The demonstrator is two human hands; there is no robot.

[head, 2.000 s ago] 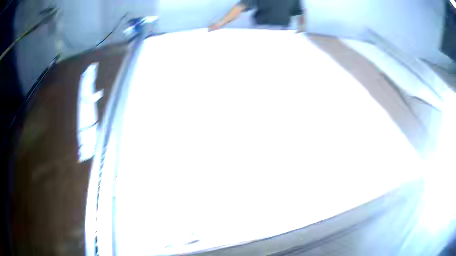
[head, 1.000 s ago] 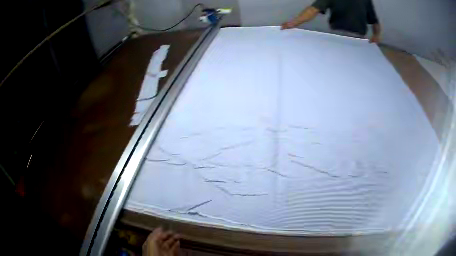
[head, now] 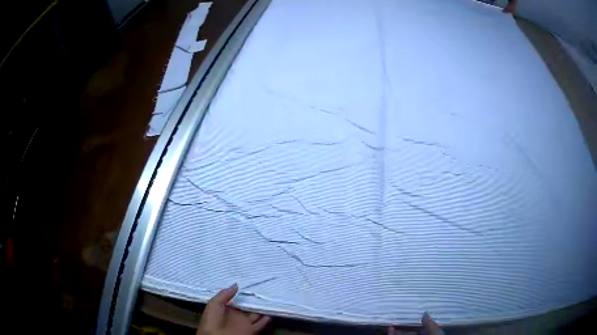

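Observation:
A large white, finely striped fabric sheet (head: pixel 393 183) covers the table, with wrinkles across its nearer half. My left hand (head: pixel 230 315) is at the near edge of the fabric, toward its left corner, with the thumb on top and the fingers below the edge. My right hand (head: pixel 419 327) is at the near edge further right, mostly cut off by the bottom of the picture; a thumb tip shows at the edge. A silver rail (head: pixel 160 176) runs along the left side of the fabric.
A white strip (head: pixel 175 75) with dark creases lies on the brown surface (head: pixel 111 124) left of the rail. Another person's hand (head: pixel 510 6) is at the fabric's far right corner. Brown paper (head: pixel 556 59) shows beyond the right edge.
The view has tilted down and is no longer overexposed. My left hand has come from below onto the fabric edge, and my right hand has come into view.

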